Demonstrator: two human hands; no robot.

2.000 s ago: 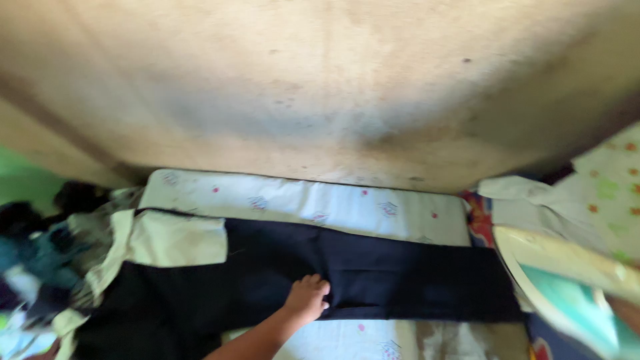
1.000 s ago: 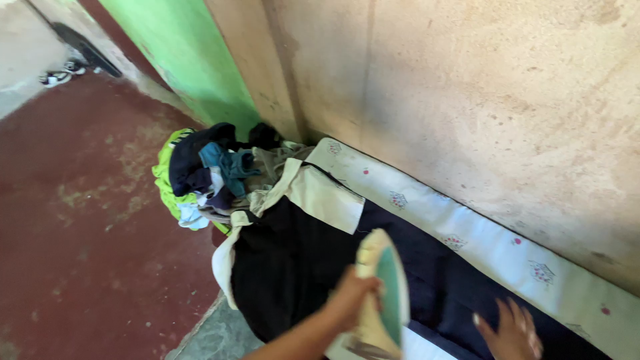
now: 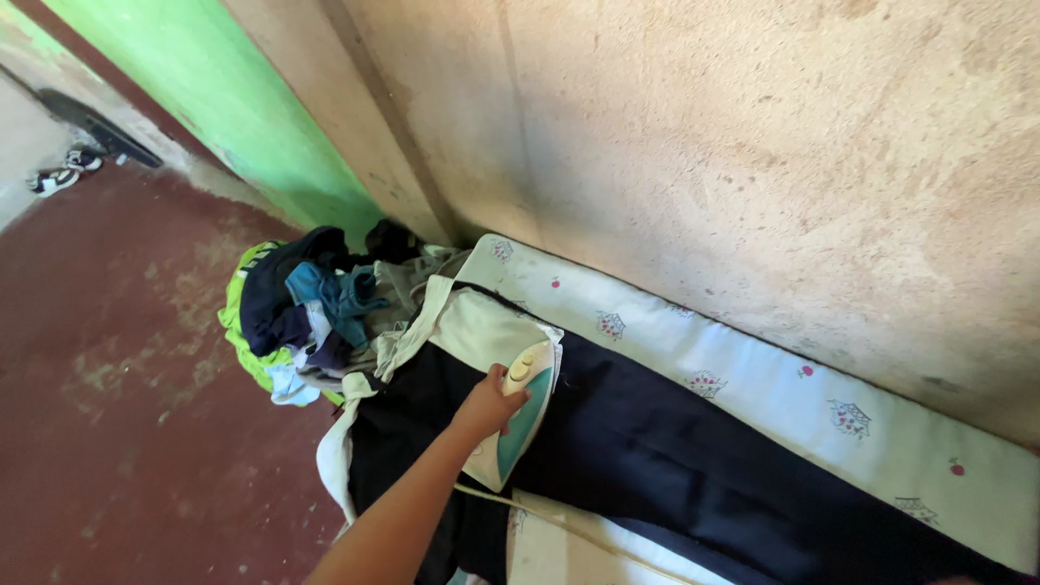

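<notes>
My left hand [image 3: 490, 404] grips the handle of a white and teal electric iron [image 3: 520, 406]. The iron rests on dark trousers [image 3: 691, 463] near a pale pocket lining [image 3: 479, 329], its yellowish cord trailing to the lower right. Pale waistband cloth lies along the garment's left end, and one long dark leg stretches to the lower right. Beneath the trousers is a white padded mat [image 3: 731, 349] with printed baskets and cherries. Only a dim sliver of what looks like my right hand [image 3: 963, 580] shows at the bottom edge; its fingers are hidden.
A heap of crumpled clothes [image 3: 325, 309] sits beyond the mat's left end. A rough beige wall [image 3: 731, 162] runs along the far side and meets a green wall section [image 3: 219, 81]. Reddish floor [image 3: 162, 390] lies at left, with shoes [image 3: 65, 172] farther off.
The view has swung left. The iron, at the right edge two seconds ago, is now in my left hand near the pocket lining. My right hand has moved almost out of view.
</notes>
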